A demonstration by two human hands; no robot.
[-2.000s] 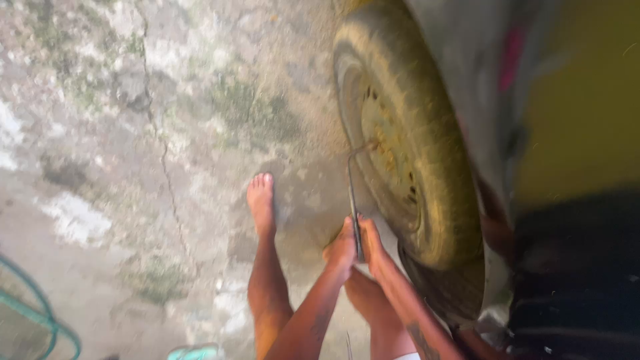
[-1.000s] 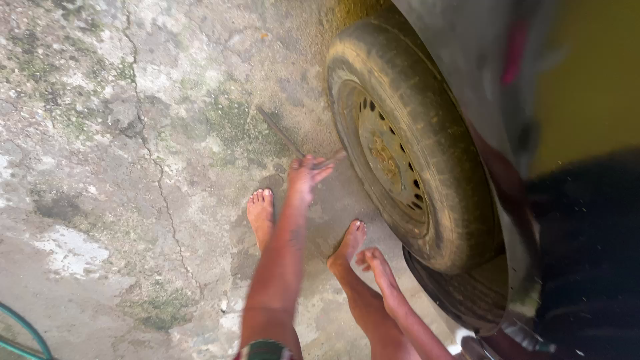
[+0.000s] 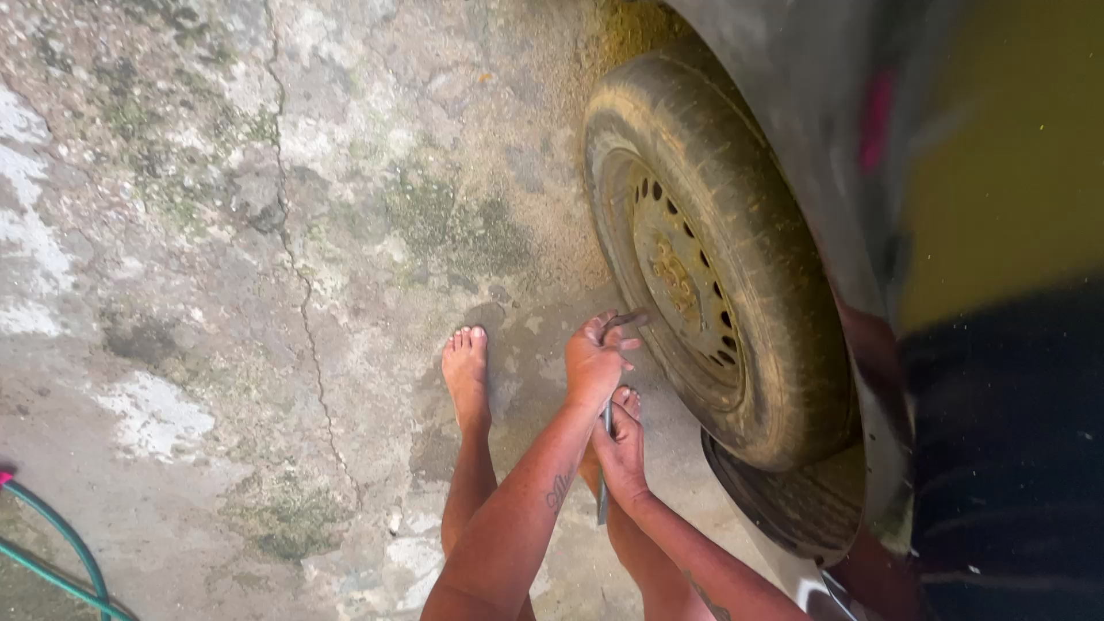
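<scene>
An L-shaped metal lug wrench (image 3: 606,416) runs lengthwise between my hands, with its bent end beside the lower left edge of the wheel. My left hand (image 3: 598,358) is loosely around the wrench near that bent end, some fingers partly spread. Just below, my right hand (image 3: 623,453) grips the straight shaft, whose far end points back toward my legs. The car wheel (image 3: 681,267) has a worn, dusty tyre and a steel rim with rusty fastenings at its hub. The wrench end looks clear of these fastenings.
The car's body panel (image 3: 793,112) overhangs the wheel on the right. Another tyre (image 3: 798,509) lies below it. My bare foot (image 3: 466,366) stands on cracked concrete (image 3: 216,285), the other behind my hands. A green hose (image 3: 65,522) curves at lower left.
Two seconds ago both hands held the wrench, its end near the hub. One second ago my left hand had it away from the hub, with my right hand apart. Now my right hand grips the shaft.
</scene>
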